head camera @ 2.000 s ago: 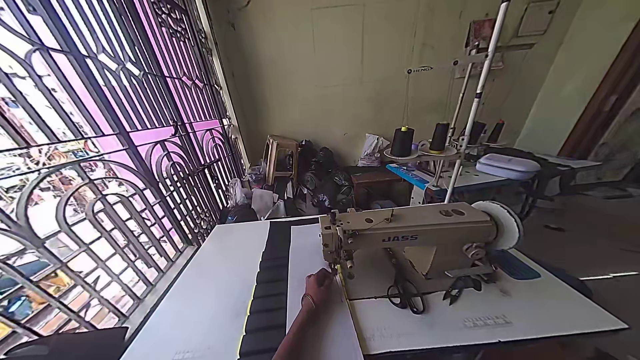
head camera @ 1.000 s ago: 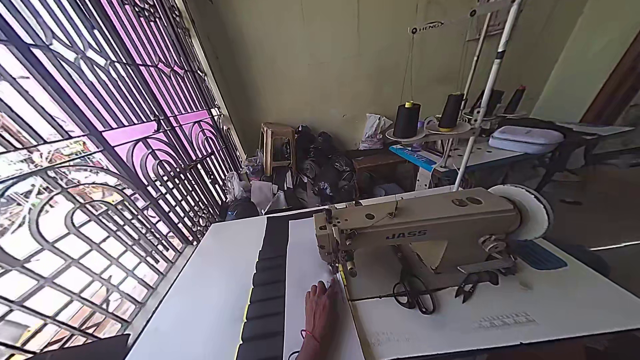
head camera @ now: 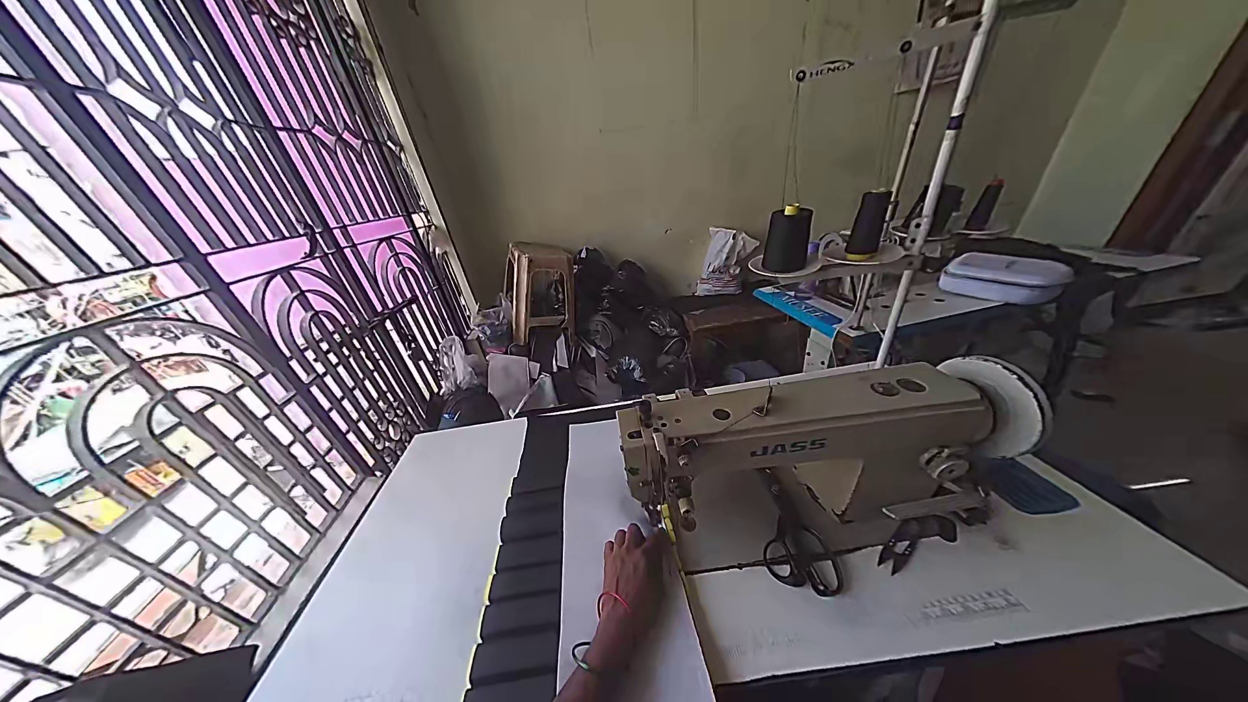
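My left hand (head camera: 634, 570) rests palm down on a long white sheet (head camera: 595, 487), just left of the needle area of a beige JASS sewing machine (head camera: 809, 424). Its fingers are bent, and their tips lie close to the presser foot. Whether they pinch the sheet cannot be told. A narrow yellow edge (head camera: 669, 524) runs under the needle area, along the sheet's right side. Left of the sheet lies a black strip with regular folds (head camera: 526, 556) and a yellow left edge. My right hand is out of view.
Black-handled scissors (head camera: 801, 561) and small dark thread snips (head camera: 915, 541) lie on the white machine table (head camera: 1072, 565). A metal grille (head camera: 224, 322) borders the left. Behind are a stool (head camera: 539, 283), black bags (head camera: 629, 317) and black thread cones (head camera: 788, 239).
My left hand stays beside the needle area; its fingers are more bent than one second ago. The scissors and snips have kept their places on the table.
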